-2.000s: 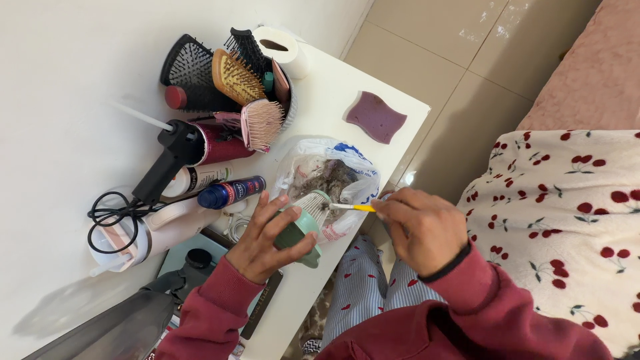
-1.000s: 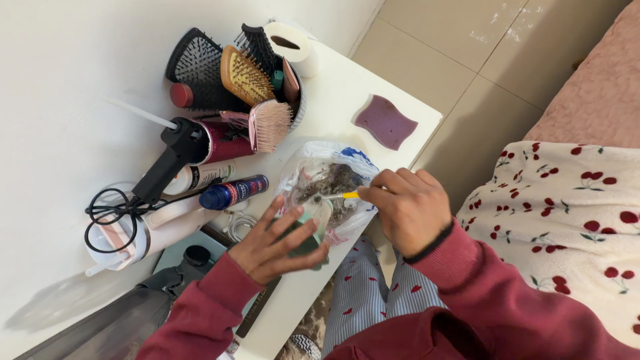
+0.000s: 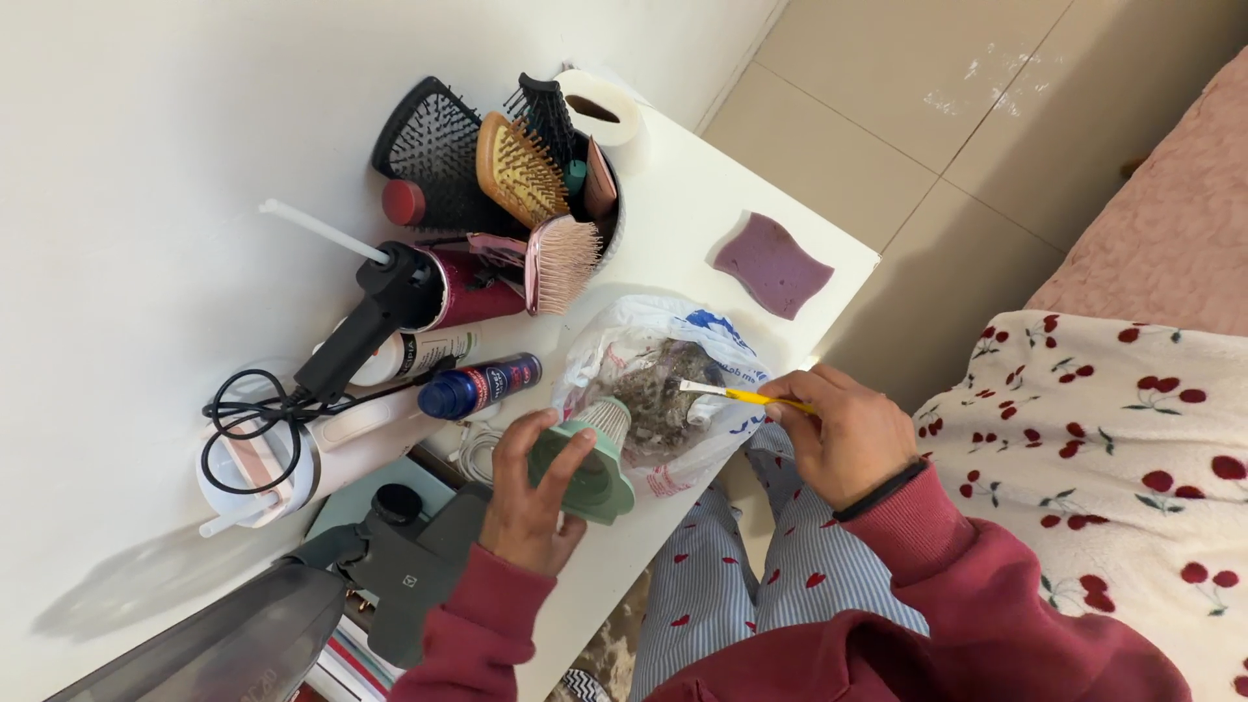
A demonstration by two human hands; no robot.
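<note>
A green plastic cup-shaped vacuum filter (image 3: 590,468) with a pale pleated part is held in my left hand (image 3: 536,487), tilted toward a white plastic bag (image 3: 624,336). Grey dust and hair (image 3: 663,390) fill the middle of the bag. My right hand (image 3: 843,429) grips the yellow handle of a small flat brush (image 3: 746,396). The brush's pale bristles are over the dust, a little to the right of the filter and apart from it.
A purple sponge (image 3: 775,265) lies on the white tabletop (image 3: 682,185). Hairbrushes (image 3: 522,171) in a container, a paper roll (image 3: 604,112), a black-handled hot tool (image 3: 361,322), a blue spray can (image 3: 480,386), a large tumbler (image 3: 341,453) and a grey vacuum cleaner part (image 3: 419,575) stand along the wall side.
The brush has come away from the filter, and my right hand has moved back from it. The filter has turned in my left hand, so its pleated part shows more plainly than one second ago.
</note>
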